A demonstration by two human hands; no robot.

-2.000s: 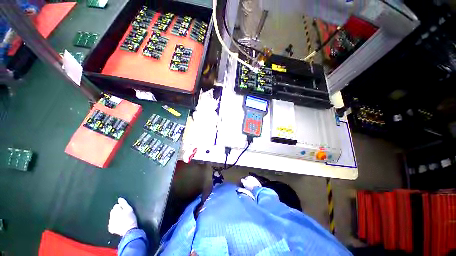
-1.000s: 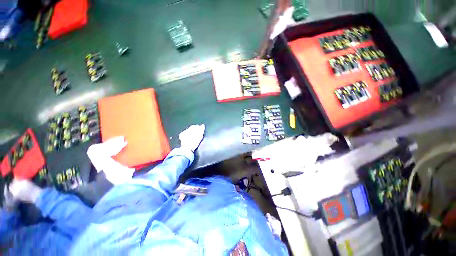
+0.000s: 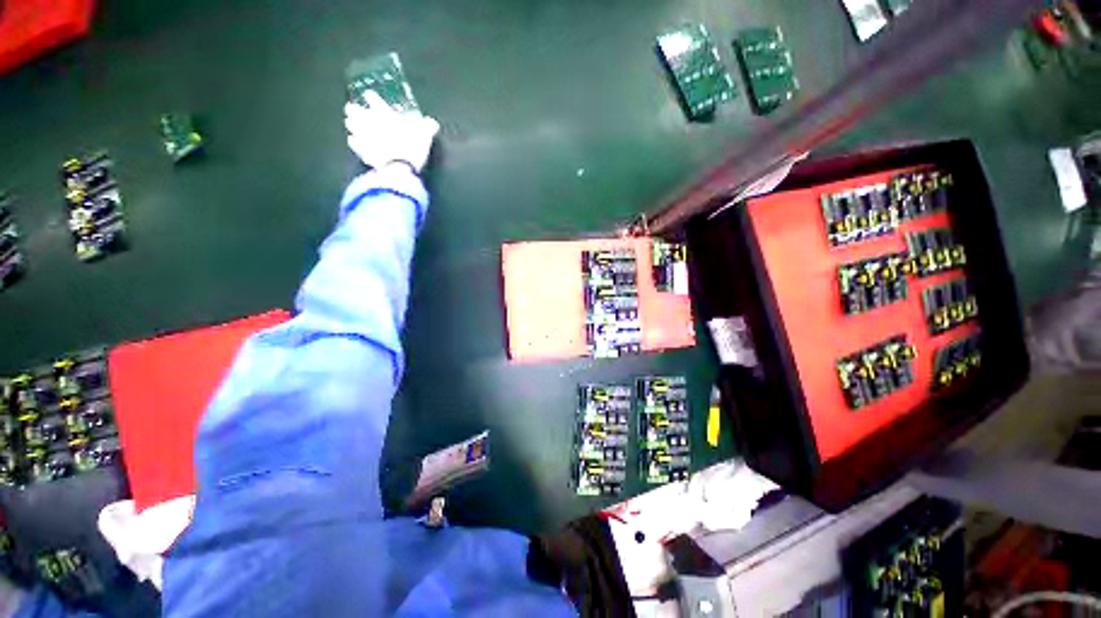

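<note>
My left hand (image 3: 392, 130), in a white glove, is stretched far across the green mat. Its fingers are on the lower part of a plain green PCB panel (image 3: 384, 75) and hide that part; the thumb points to the right. My right hand is not in view.
A red pad (image 3: 543, 302) carries populated panels; two more panels (image 3: 601, 441) lie below it. A black tray (image 3: 1008, 284) with red lining holds several panels. Another red pad (image 3: 163, 386) lies left, with a white crumpled item (image 3: 145, 537) at its edge. A machine corner (image 3: 773, 567) shows lower right.
The view has swung left, away from the machine. My left hand has moved from the near side of the mat up to the green panel at the far side.
</note>
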